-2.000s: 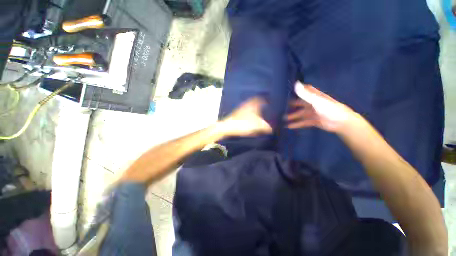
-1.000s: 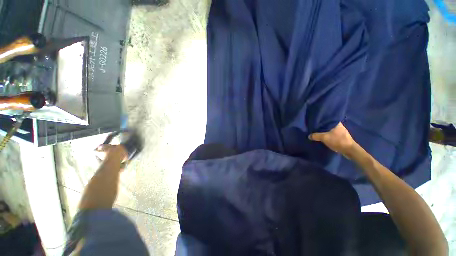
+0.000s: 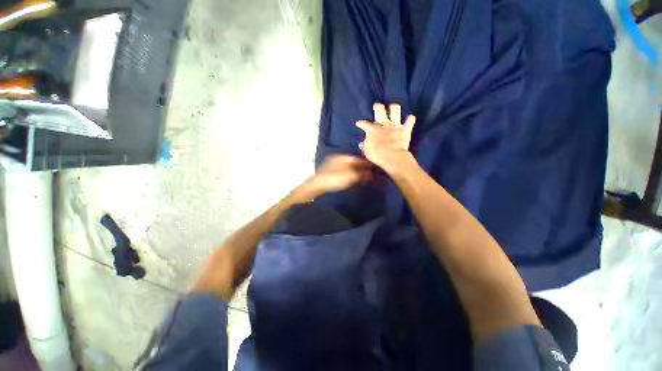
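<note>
A large navy cloth (image 3: 508, 145) hangs or lies in loose folds in front of me, above the pale floor. My right hand (image 3: 388, 138) rests on the cloth with its fingers spread and appears to hold nothing. My left hand (image 3: 345, 174) is blurred, just left of and below my right wrist, at the cloth's near edge. Its fingers are not clear, so I cannot tell whether it grips the cloth.
A dark grey case (image 3: 145, 87) with metal parts and orange handles stands at the upper left. A white pipe (image 3: 33, 253) runs below it. A small black thing (image 3: 122, 248) lies on the floor (image 3: 218, 109). A blue strip (image 3: 639, 32) shows at the upper right.
My left hand has moved from the far left, where a dark thing was at it, to the cloth. My right hand has let go of the fold and moved left. The black thing now lies on the floor.
</note>
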